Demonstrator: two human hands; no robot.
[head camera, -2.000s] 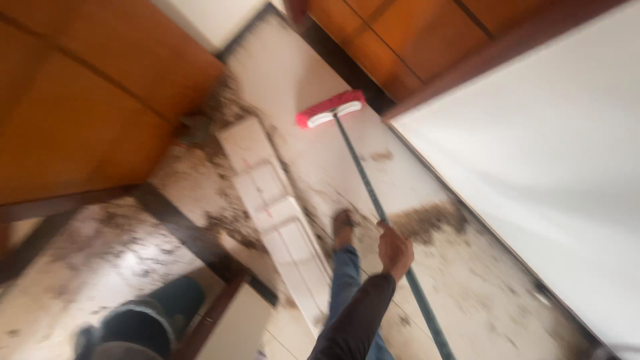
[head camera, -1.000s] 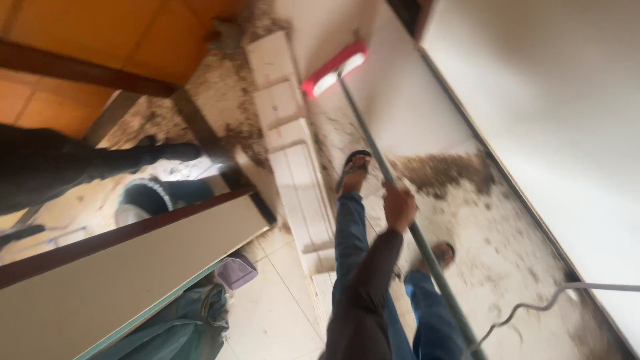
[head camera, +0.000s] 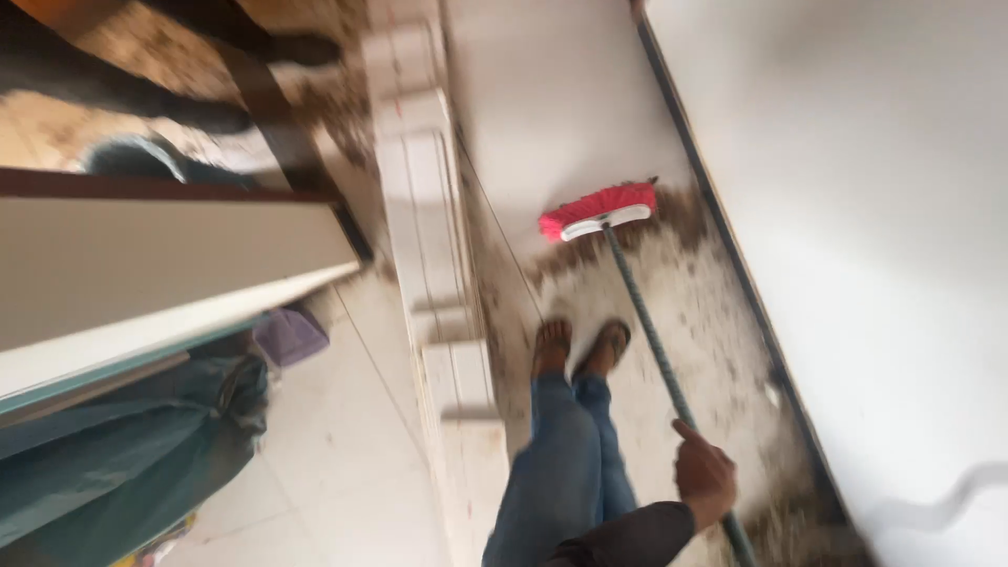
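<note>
My left hand (head camera: 705, 476) is closed around the green ribbed handle (head camera: 652, 335) of a floor broom, at the lower right of the head view. The handle runs up to a broom head (head camera: 598, 213) with pink-red bristles and a white block, resting on the tiled floor at the edge of a dark, dirty patch (head camera: 579, 252). The forearm wears a dark sleeve. My right hand is out of view, and the handle's end is cut off by the bottom edge. My sandalled feet (head camera: 579, 346) stand left of the handle.
Long white panels (head camera: 425, 213) lie left of my feet. A white surface with a dark edge (head camera: 732, 236) borders the right. At left are a purple dustpan (head camera: 290, 337), green plastic sheeting (head camera: 150, 441), a bucket (head camera: 134, 157) and another person's dark-clothed legs (head camera: 118, 87).
The broom head has come back from farther up the floor to the dirty patch near my feet. My left hand stays on the handle. Another person's legs have come into view. The view has shifted.
</note>
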